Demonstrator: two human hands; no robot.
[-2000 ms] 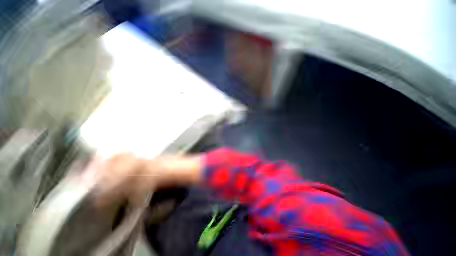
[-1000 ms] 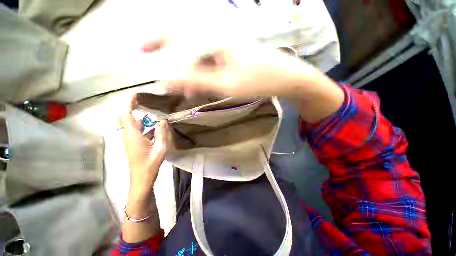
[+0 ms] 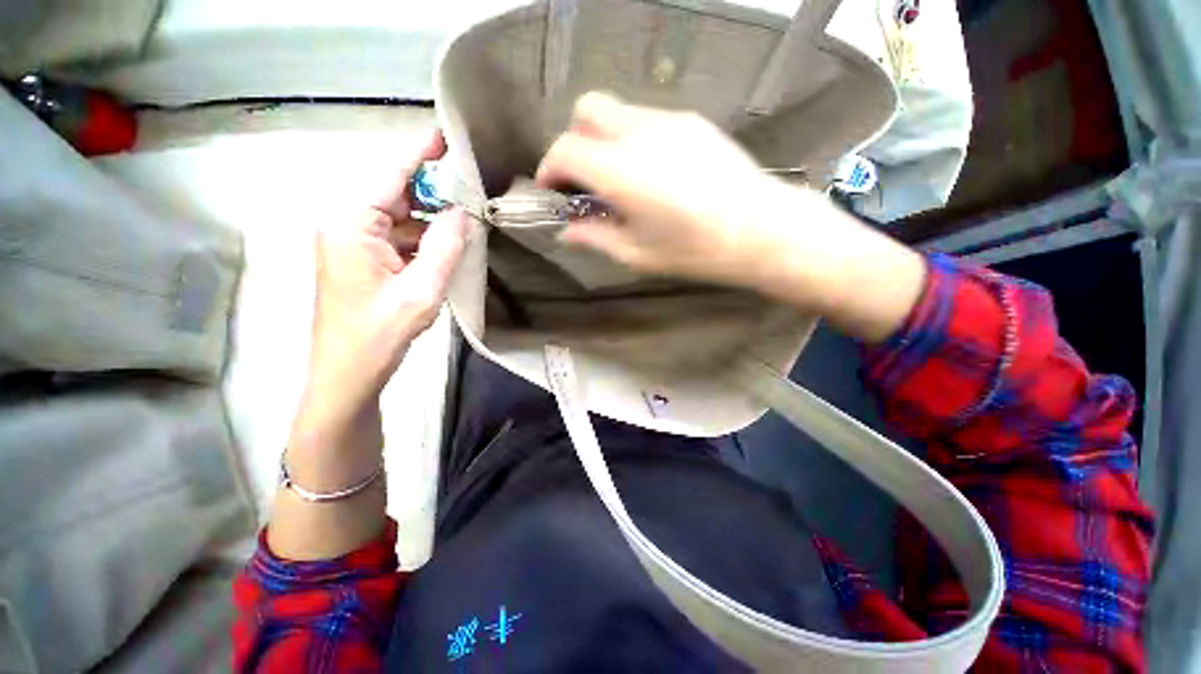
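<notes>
The beige tote bag (image 3: 685, 411) is open towards me at the table edge and over my lap, one handle (image 3: 790, 619) looping down. My left hand (image 3: 389, 283) grips its left rim beside side hardware in blue-white film (image 3: 428, 187). My right hand (image 3: 685, 198) is inside the mouth, thumb and fingers closed around the zipper (image 3: 540, 207) of the inner pocket. The fingers partly hide the zipper pull. A snap (image 3: 661, 403) shows inside the near rim. Wrapped hardware also shows at the right corner (image 3: 854, 174).
More beige bags (image 3: 106, 290) lie along the left. A red-ended bottle or can (image 3: 106, 123) is at upper left, beside a long dark line on the pale table cloth (image 3: 283, 165). Cloth and loose threads hang at upper right; the floor there is dark.
The bag is opened wider and shows larger, its far side raised. My right hand has moved from above the far rim down to the inner zipper. My left hand still holds the left corner.
</notes>
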